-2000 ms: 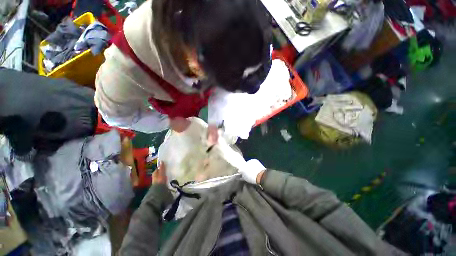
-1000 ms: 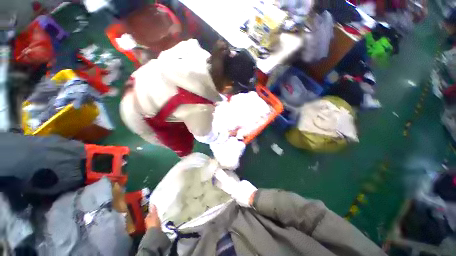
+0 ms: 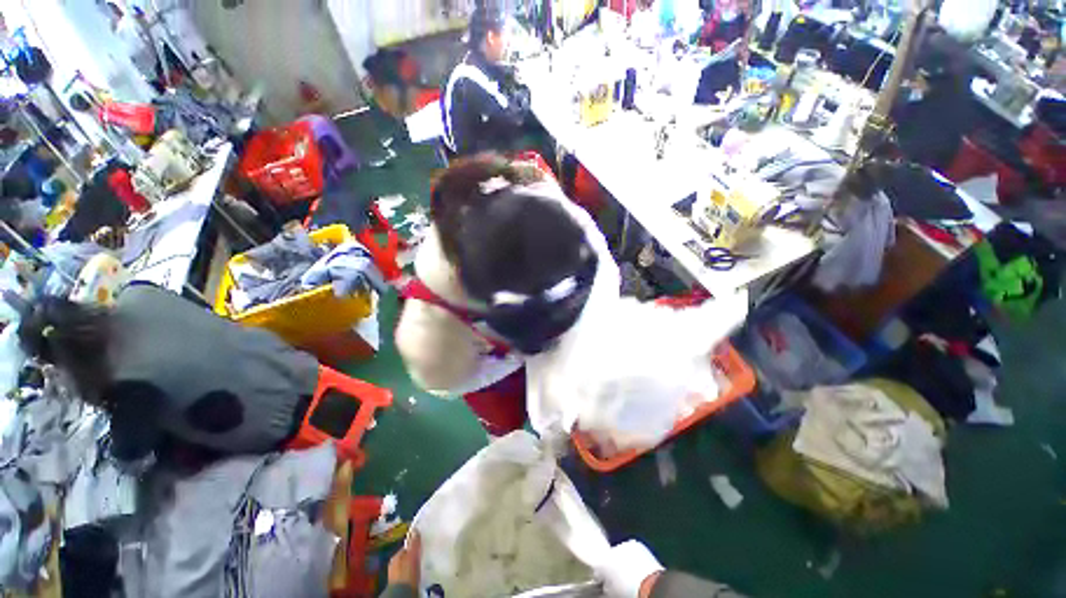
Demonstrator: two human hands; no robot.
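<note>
A woven white sack stands open-mouthed at the bottom centre, with pale contents or lining inside. My left hand, bare, holds its left rim; it is partly cut off by the lower edge. My right hand, in a white glove, holds the right side of the rim. A person bends over an orange-red crate just beyond the sack. White cut pieces are heaped in the crate and lifted in front of that person.
Red-orange stools and grey garment pieces beside another person are at left. A yellow crate is behind. A blue crate and an olive bundle are at right. Sewing tables with scissors stand beyond.
The view has tilted up, so the sack and my hands sit lower. The other person's hands have left the sack mouth, and white pieces are now lifted over the crate.
</note>
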